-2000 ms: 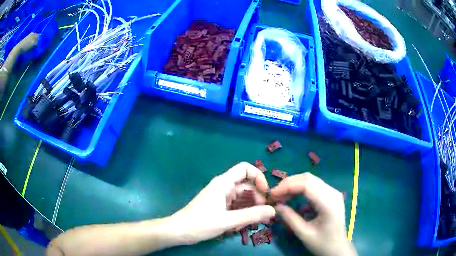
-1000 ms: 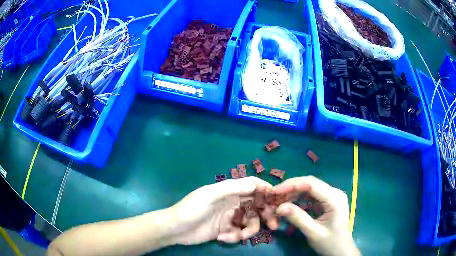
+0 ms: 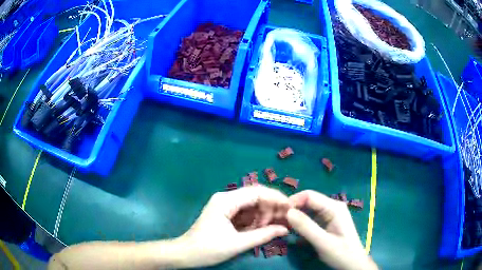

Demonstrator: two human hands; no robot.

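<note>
My left hand [image 3: 222,227] is cupped around several red-brown plastic parts [image 3: 247,217], partly hidden by its fingers. My right hand [image 3: 330,227] meets the left fingertips, its thumb and index finger pinched together. The fingertips are blurred, and I cannot tell whether a part is between them. More red-brown parts [image 3: 290,182] lie loose on the green bench around and beyond both hands, and some [image 3: 275,248] lie just below them.
Blue bins stand beyond my hands: cable leads [image 3: 113,58] at left, red-brown parts [image 3: 209,55], a narrow bin [image 3: 278,117] with small white pieces, and a large bin [image 3: 391,138] with black housings and an open bag [image 3: 415,54]. Another bin [image 3: 452,211] is at right.
The left hand has gone from cupped to opened flatter and back to cupped. Loose parts now show at its upper left and right of the right hand. The neighbouring person's hand has left view.
</note>
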